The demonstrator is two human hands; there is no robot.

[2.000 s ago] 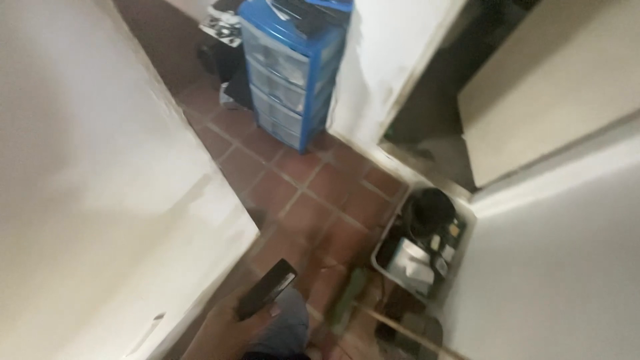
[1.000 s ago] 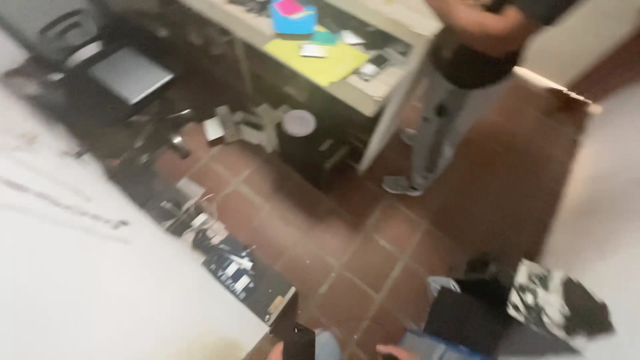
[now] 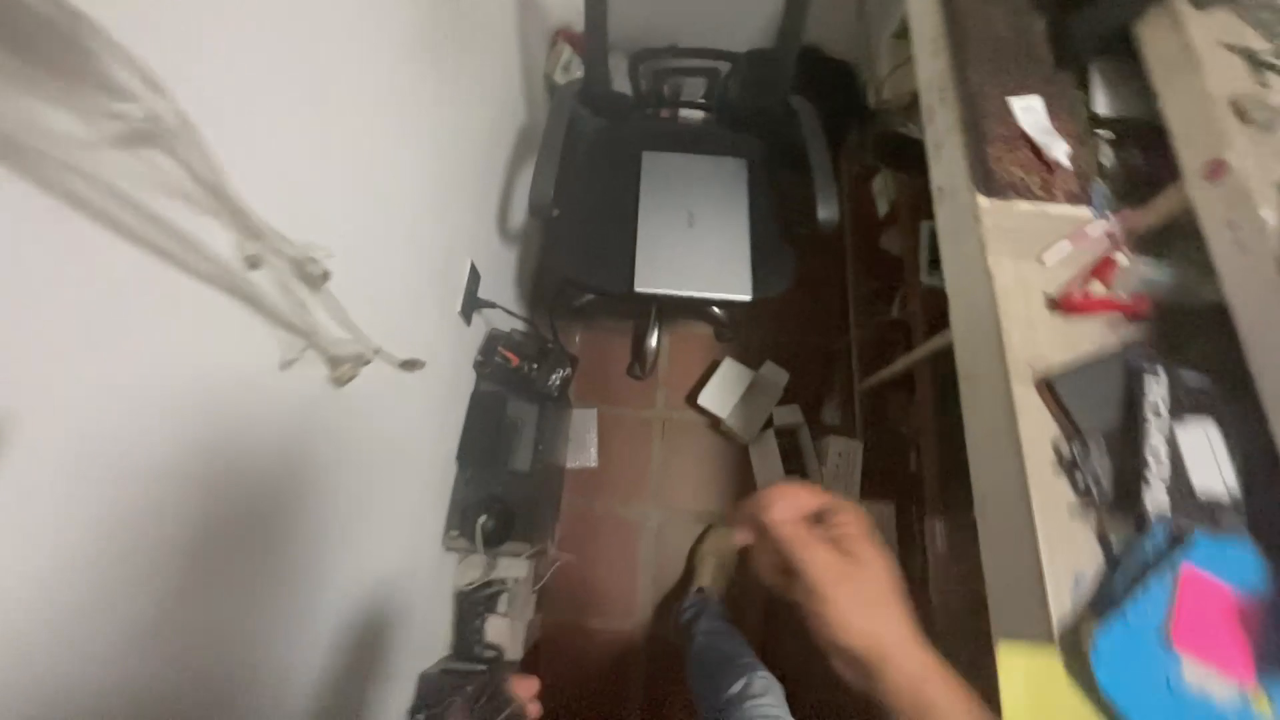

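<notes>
My right hand (image 3: 825,560) is over the tiled floor, blurred, its fingers curled; whether anything is inside them cannot be told. Only some fingertips of my left hand (image 3: 524,694) show at the bottom edge, beside a dark object (image 3: 455,690); whether they hold it is unclear. A silver laptop (image 3: 693,225), lid down, lies on the seat of a black office chair (image 3: 590,225). Opened cardboard boxes (image 3: 745,395) lie on the floor between the chair and my right hand. My shoe (image 3: 713,562) is on the floor left of that hand.
On the right runs a long table (image 3: 1015,400) with a blue container (image 3: 1150,640), a red item (image 3: 1100,295) and a dark pouch or strap. Along the white wall at left are black equipment (image 3: 505,460) and cables (image 3: 490,565). Knotted pale fabric (image 3: 300,270) hangs at upper left.
The view has swung strongly to the chair and the table. My right hand is now raised well into view. The dark object seen in my left hand two seconds ago cannot be surely identified now.
</notes>
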